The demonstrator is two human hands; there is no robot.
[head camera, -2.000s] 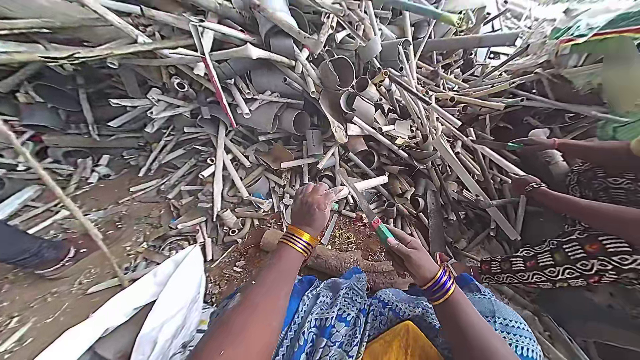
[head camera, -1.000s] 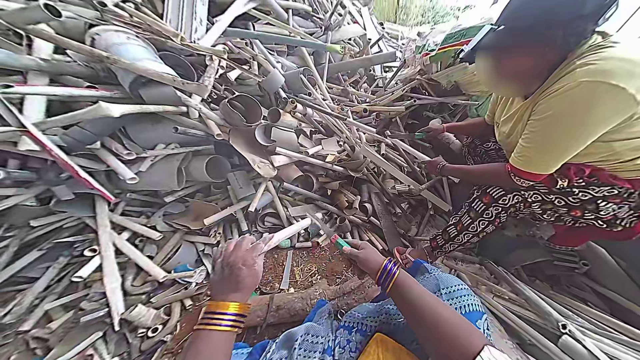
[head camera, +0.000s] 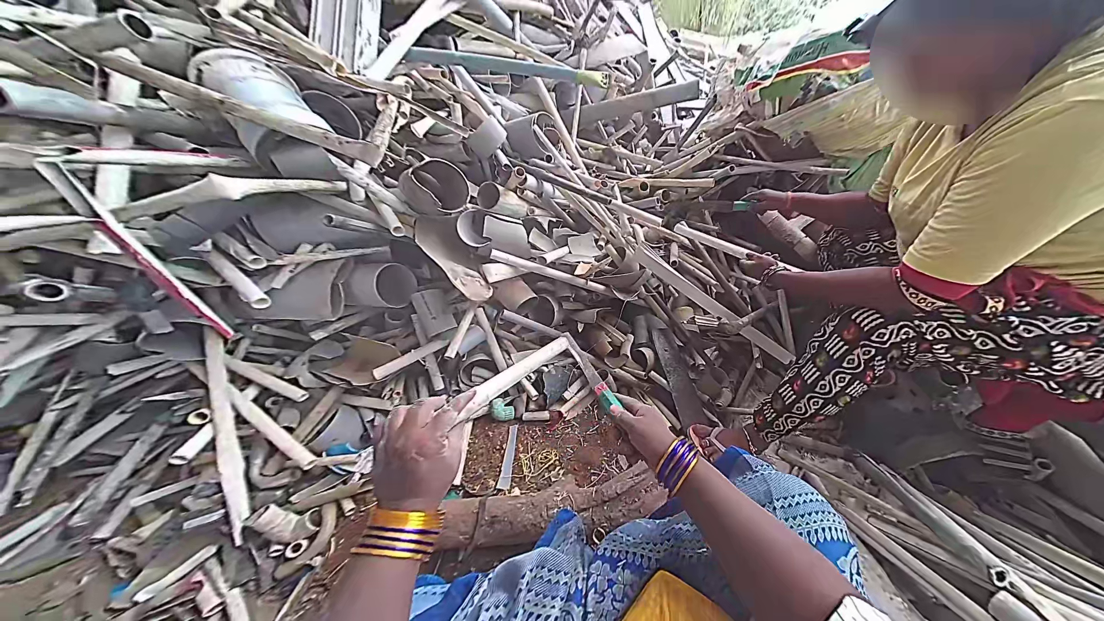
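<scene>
My left hand (head camera: 420, 450), with gold and purple bangles at the wrist, grips one end of a pale plastic pipe piece (head camera: 517, 369) that slants up to the right. Around the green handle of a knife (head camera: 589, 371) my right hand (head camera: 642, 429) is closed. The blade's tip end meets the far end of the pale piece. Just beyond my left hand lies a small green fitting (head camera: 502, 409). A flat grey strip (head camera: 509, 457) rests on the soil between my hands, near a log (head camera: 552, 513) in front of my lap.
Heaped grey and white pipe scrap (head camera: 319, 293) surrounds the spot. At the right sits a co-worker (head camera: 992, 172) in a yellow top, one hand on a green-handled tool (head camera: 742, 206), the other by the pipes. A dark flat blade-like piece (head camera: 677, 379) leans right of my knife.
The view has swung right, bringing the co-worker's upper body into sight. Since a second ago, the pale piece has tilted up more steeply, its far end now at the blade's tip.
</scene>
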